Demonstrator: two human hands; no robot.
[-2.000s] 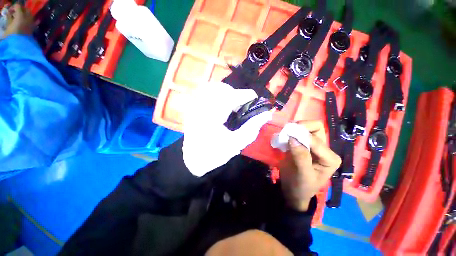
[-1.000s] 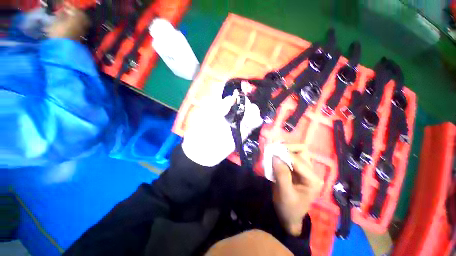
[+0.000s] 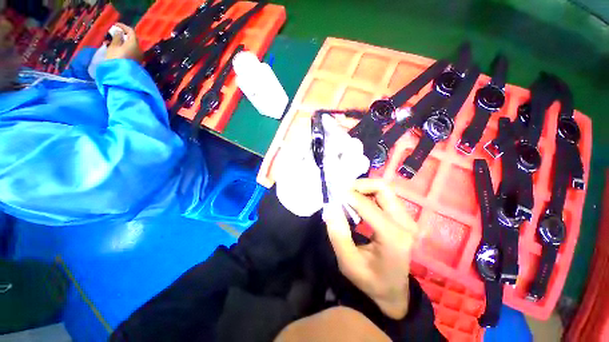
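Observation:
My left hand [image 3: 300, 167], in a white glove, holds a wristwatch [image 3: 318, 143] edge-on, its black strap hanging down beside the glove. My bare right hand [image 3: 377, 244] pinches a small white wiping cloth [image 3: 338, 202] against the lower strap, close to the glove. The glove's fingers are overexposed and hard to tell apart. Under and beyond the hands is an orange-red watch tray [image 3: 320, 90] with square cells. Several black-strapped watches lie across its middle and right side, such as one with a round dark dial [image 3: 491, 97].
A white bottle [image 3: 260, 85] lies left of the tray on the green bench [image 3: 300, 55]. Further left are a neighbour's watch tray [image 3: 270, 17], a person in a blue smock [image 3: 133, 100] and a blue stool [image 3: 230, 194]. Stacked trays [image 3: 594, 294] stand at lower right.
My left hand has turned the watch edge-on, and its strap now hangs down. My right hand has moved left with the cloth to the strap. The view has shifted, showing more of the neighbour's tray.

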